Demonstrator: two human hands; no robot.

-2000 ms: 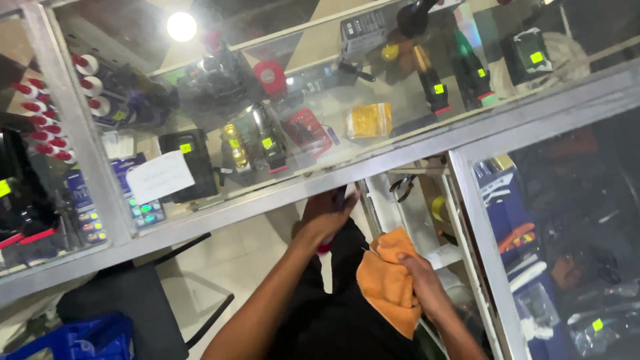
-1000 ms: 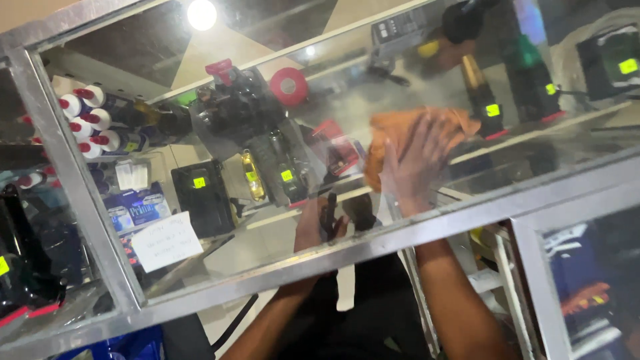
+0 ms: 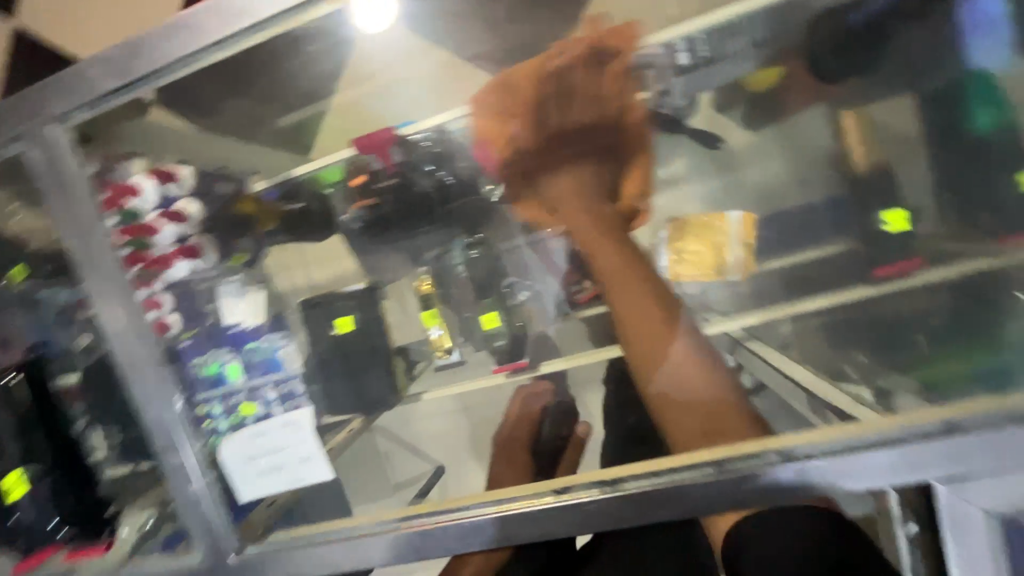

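My right hand (image 3: 580, 152) presses an orange cloth (image 3: 640, 188), blurred by motion, against the glass top of a metal-framed display case (image 3: 512, 516). The cloth lies around and beyond the fingers. Lower down, my left hand (image 3: 520, 436) is seen through the glass, closed around a dark object (image 3: 558, 424) whose kind I cannot tell. Beneath the glass stand a black box (image 3: 352, 352), a gold-coloured item (image 3: 436, 320) and a yellow packet (image 3: 710, 246).
Red-and-white bottles (image 3: 152, 232) fill the left of the case. A white paper with writing (image 3: 276, 454) is near the front left. Metal frame bars (image 3: 128, 344) divide the glass. A bright light reflection (image 3: 374, 10) shows at the top.
My right hand has moved with the orange cloth from below the case's front edge onto the glass, then farther up and left across it. The left hand still holds the dark object.
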